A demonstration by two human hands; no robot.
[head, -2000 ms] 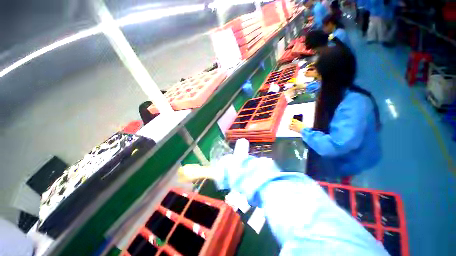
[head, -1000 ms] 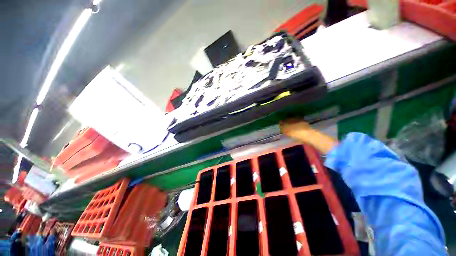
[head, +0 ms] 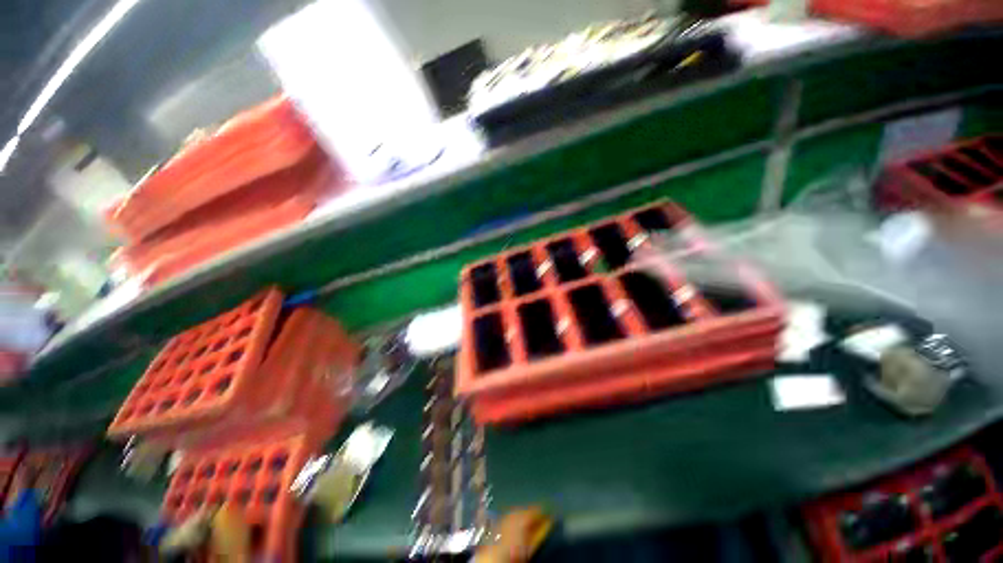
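Note:
A red-orange foam tray (head: 627,368) with black phones in its pockets lies on the dark green bench. A pale blurred shape reaches from the right edge over its right end; I cannot tell whether it is my right arm or clear plastic. Orange-yellow fingertips (head: 519,536) show at the bottom edge, perhaps my left hand, cut off and blurred; what they hold is unclear. They are beside a shiny strip of printed film (head: 451,462).
More red-orange trays (head: 204,363) are stacked at the left, with people's blurred hands below. A white roll (head: 434,331) stands left of the phone tray. White wipes (head: 806,392) and a shiny dish are at the right. Another phone tray (head: 825,517) is at the lower right.
The view has swung and moved back; the phone tray looks smaller and lies further right. The blue sleeve and hand behind the tray no longer show clearly. Fingertips now show at the bottom.

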